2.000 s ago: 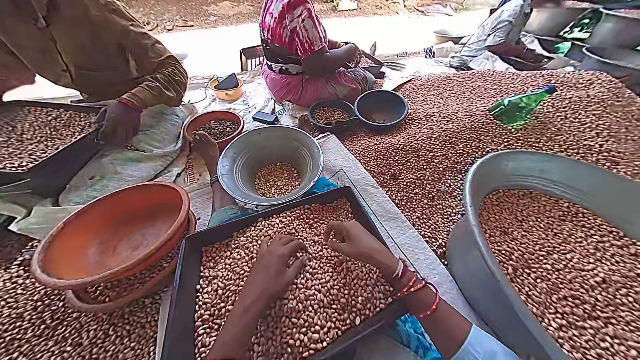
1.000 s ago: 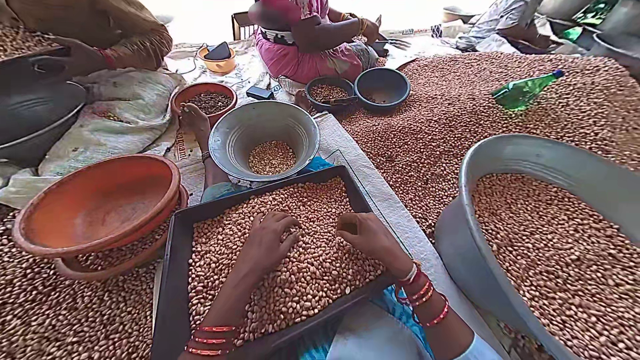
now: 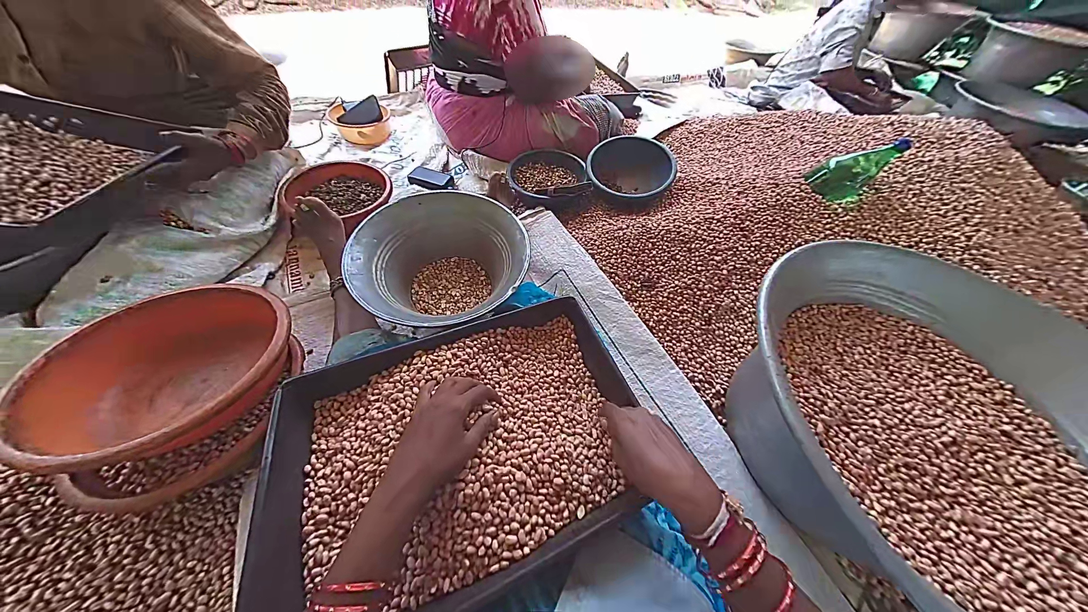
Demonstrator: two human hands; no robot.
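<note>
A black rectangular tray (image 3: 280,476) filled with pinkish-brown nuts or seeds (image 3: 501,501) lies across my lap. Over the middle of the nuts rests my left hand (image 3: 450,425), its fingers apart and touching them; no nut shows in its grip. At the tray's right side is my right hand (image 3: 650,455), fingers curled down at the edge of the nuts; its fingertips are partly hidden, and I cannot tell whether they hold anything. Red bangles circle both wrists. Just beyond the tray stands a metal basin (image 3: 374,255) with paler pieces at its bottom.
Orange bowls (image 3: 144,374) are stacked at left. A large metal tub (image 3: 765,408) of nuts stands at right, near a nut heap (image 3: 714,195) with a green bottle (image 3: 854,170) on it. Dark bowls (image 3: 633,170) and a red bowl (image 3: 340,191) sit ahead. Several people sit around.
My right hand has moved right, to the tray's right side; my left hand stays over the nuts. The person at left has lowered a raised tray of nuts since one second ago.
</note>
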